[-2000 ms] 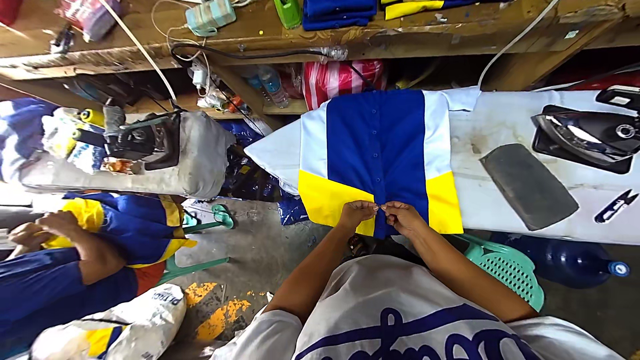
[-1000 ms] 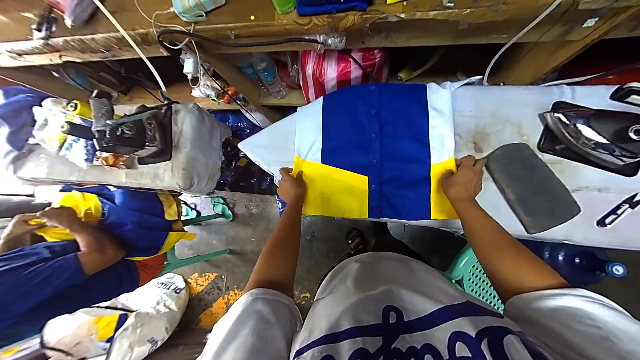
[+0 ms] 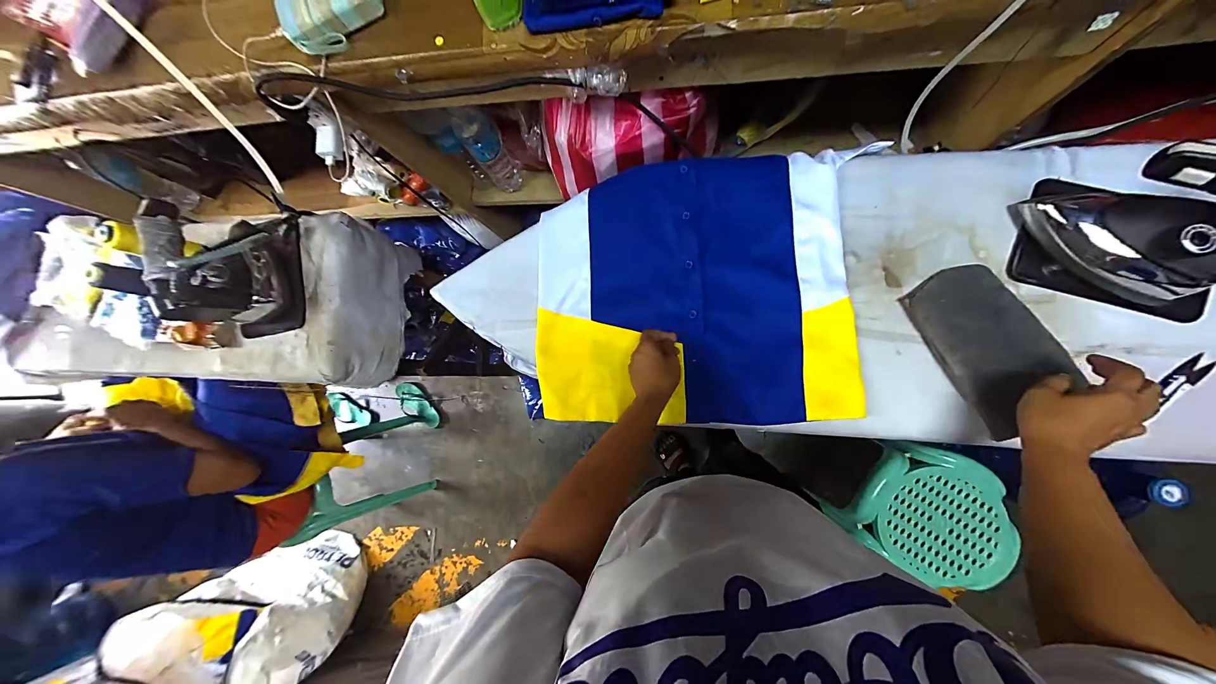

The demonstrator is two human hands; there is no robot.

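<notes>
A blue, white and yellow buttoned garment (image 3: 741,285) lies flat over the pointed end of a white-covered ironing board (image 3: 869,380). My left hand (image 3: 655,366) rests, fingers curled, on its yellow lower panel near the button line; whether it pinches the cloth cannot be told. My right hand (image 3: 1088,408) is at the lower right end of a dark grey flat pad (image 3: 993,347), fingers bent over its edge; a firm grip on it is not clear. Beyond that hand lie black-handled snips (image 3: 1183,380), partly hidden. A black electric iron (image 3: 1121,242) rests on a dark plate at the right.
A wooden shelf (image 3: 494,57) with cables runs behind the board. A green plastic stool (image 3: 945,527) stands below the board's near edge. At the left, a co-worker in blue (image 3: 123,494) sits near another padded board (image 3: 351,304) holding an iron. A white sack (image 3: 313,589) lies on the floor.
My left hand has moved from the garment's left edge inward to the button line. My right hand has left the garment's right edge and moved right to the grey pad.
</notes>
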